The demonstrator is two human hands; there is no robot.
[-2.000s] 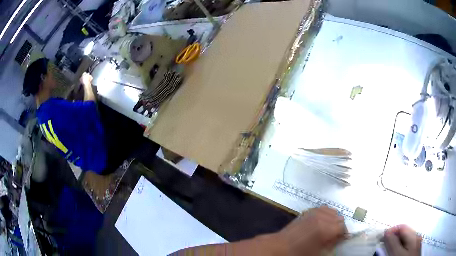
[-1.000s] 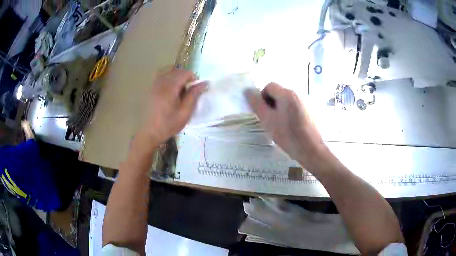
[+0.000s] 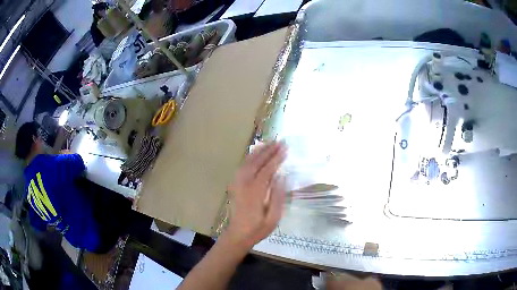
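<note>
A fanned stack of white fabric pieces (image 3: pixel 320 199) lies on the white machine table, its layered edges facing right. My left hand (image 3: pixel 258 195) is over the stack's left end, fingers extended and blurred; it seems to hold nothing, and whether it touches the cloth cannot be told. My right hand (image 3: pixel 354 283) is low at the bottom edge of the picture, below the table rim, blurred and mostly cut off. A small pale bit beside it (image 3: pixel 318 280) may be cloth. What the right hand holds cannot be seen.
A brown cardboard sheet (image 3: pixel 210 130) with a taped edge lies left. The sewing machine (image 3: pixel 453 130) stands right. A small brown square (image 3: pixel 371 249) sits on the ruler scale at the front edge. Orange scissors (image 3: pixel 164 113) and a person in blue (image 3: pixel 56 198) are farther left.
The white piece held between both hands is no longer held up. My right hand has dropped below the table edge; my left stays by the stack. The view has swung left and up.
</note>
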